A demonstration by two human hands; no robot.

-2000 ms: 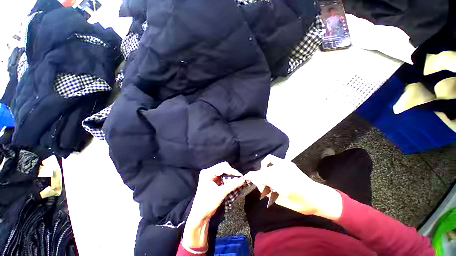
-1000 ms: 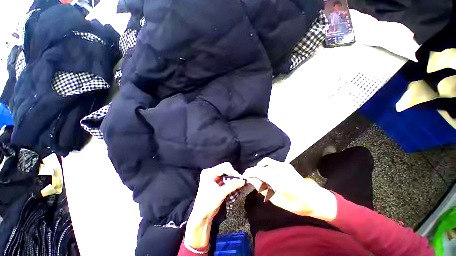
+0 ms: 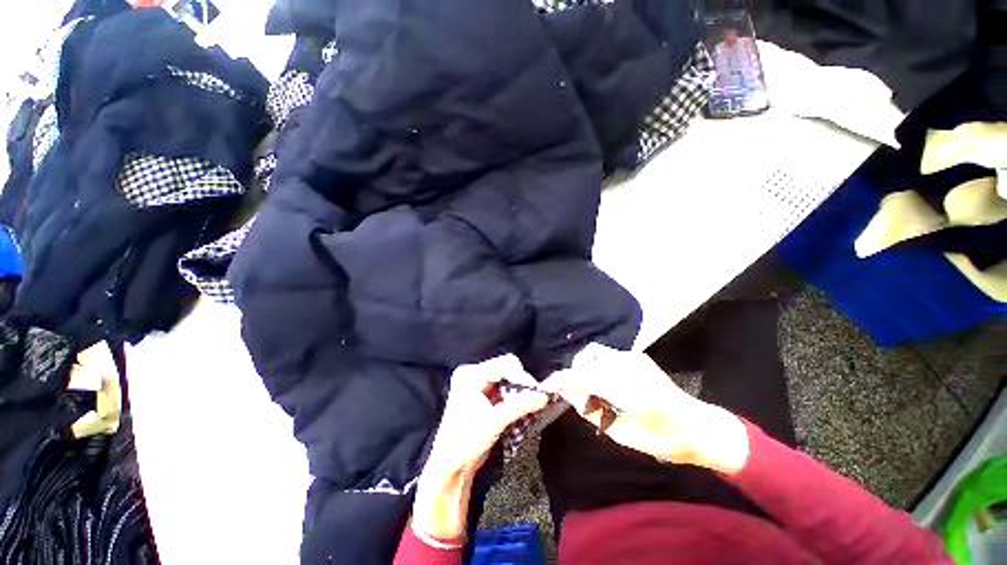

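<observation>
A dark navy quilted jacket [image 3: 442, 265] lies over the white tabletop and hangs past its near edge. Its checked edge [image 3: 517, 433] shows below my fingers. My left hand [image 3: 469, 425] pinches the jacket's edge between thumb and fingers. My right hand [image 3: 640, 408] meets it at the same spot, fingertips together on the edge. Small pointed blades, apparently thread snips [image 3: 601, 412], show under my right palm. Any needle or thread between the fingertips is too small to tell. A white thread or strip [image 3: 384, 486] lies on the jacket left of my left wrist.
More navy jackets with checked parts [image 3: 133, 210] are heaped at the left, above striped dark garments [image 3: 83, 508]. A lit phone [image 3: 734, 68] lies at the upper right beside white cloth [image 3: 828, 94]. A blue crate [image 3: 867, 276] with cream and dark pieces stands right, and a green tub [image 3: 981, 513] lower right.
Both hands stay at the same place on the edge, with small finger shifts. My right hand has turned slightly. The dark leg shape beside the table at the right has shifted.
</observation>
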